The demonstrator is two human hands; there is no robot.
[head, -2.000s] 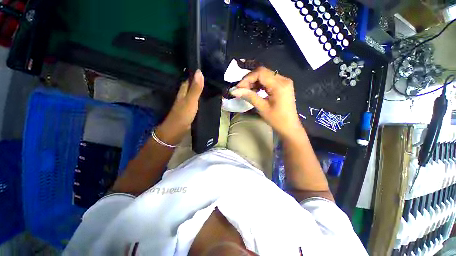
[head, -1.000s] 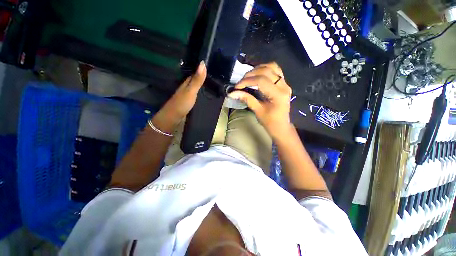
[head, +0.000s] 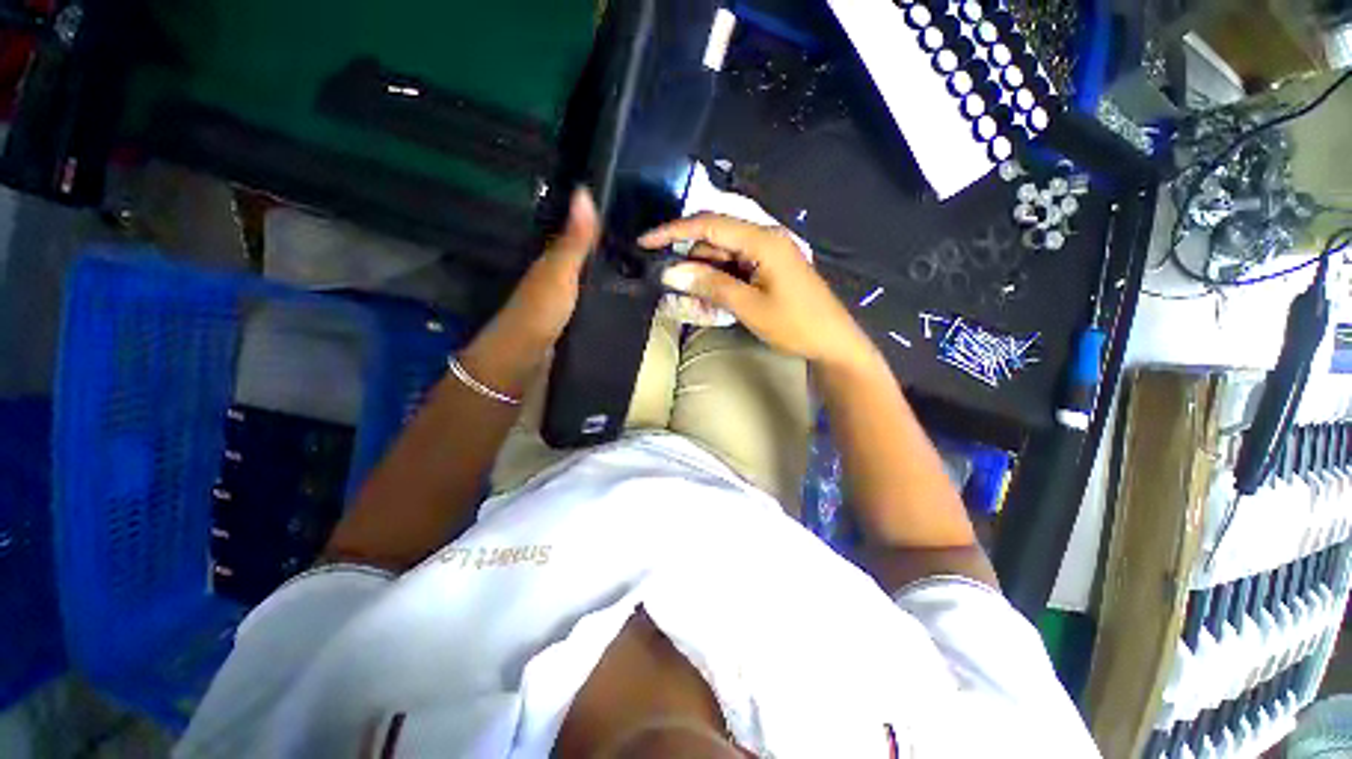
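A long black lock panel housing (head: 601,356) is held above the lap, its glossy side up, its lower end near the shirt. My left hand (head: 549,304) grips its left edge, thumb up along the side. My right hand (head: 756,282) is at its right edge near the middle, fingers bent and spread at the panel. Whether the fingertips hold a small part cannot be told. A dark round spot lies at the fingertips. A white cloth (head: 730,200) lies partly behind my right hand.
Green mat (head: 297,60) at upper left with another black panel (head: 430,122). Blue crate (head: 141,475) at left. On the black mat: pins (head: 986,350), white bushings (head: 1047,205), blue-handled screwdriver (head: 1084,371), board of round parts (head: 927,119). Handle rack (head: 1275,578) at right.
The panel first tilted, its upper end moving right, and now stands slightly more upright. My right hand's fingers have opened from a pinch and lie flatter at the panel's edge.
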